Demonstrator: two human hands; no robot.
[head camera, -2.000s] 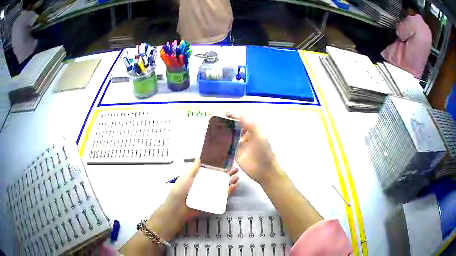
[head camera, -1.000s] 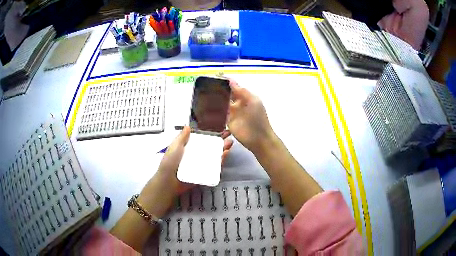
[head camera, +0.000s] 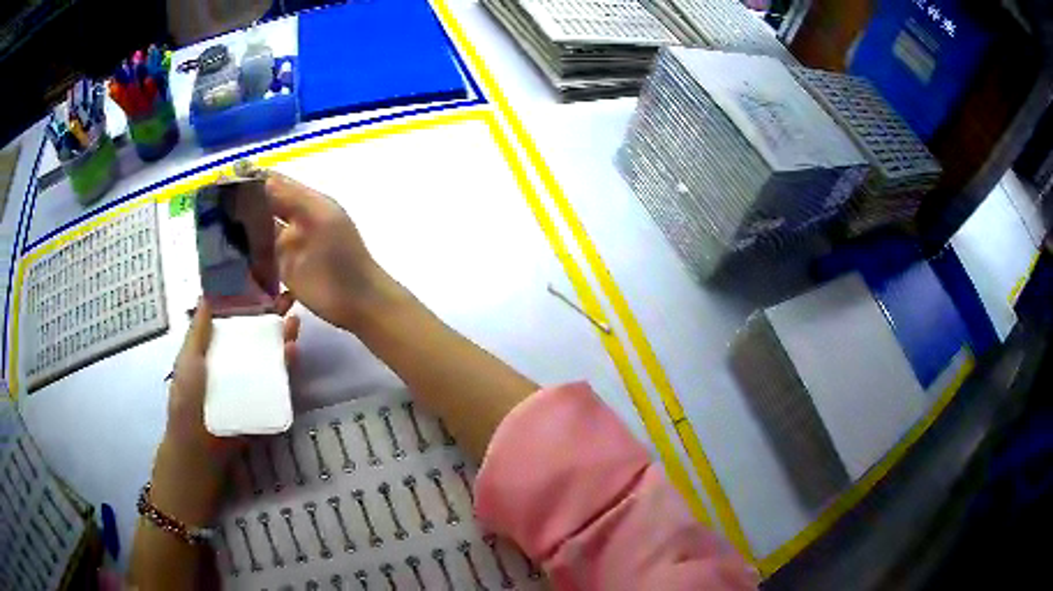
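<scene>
My left hand (head camera: 196, 375) holds a white rounded pad (head camera: 248, 375) from below and beside it. A dark, reflective rectangle (head camera: 234, 245), a phone or mirror, stands at the pad's upper edge; whether the two are joined I cannot tell. My right hand (head camera: 318, 248) grips the dark rectangle at its right side, with fingertips near its top. A loaded board (head camera: 346, 505) with rows of small dumbbell-shaped metal parts lies under my forearms, partly hidden by them.
Another loaded board (head camera: 98, 291) lies left. Pen cups (head camera: 144, 121), a blue tray (head camera: 245, 113) and a blue folder (head camera: 375, 55) stand at the back. Board stacks (head camera: 739, 162) and a lower white-topped stack (head camera: 849, 375) are right. A thin stick (head camera: 577, 308) lies near yellow tape.
The view has swung to the right, so the hands and table things appear further left and more of the right-hand stacks shows. Both hands keep their hold.
</scene>
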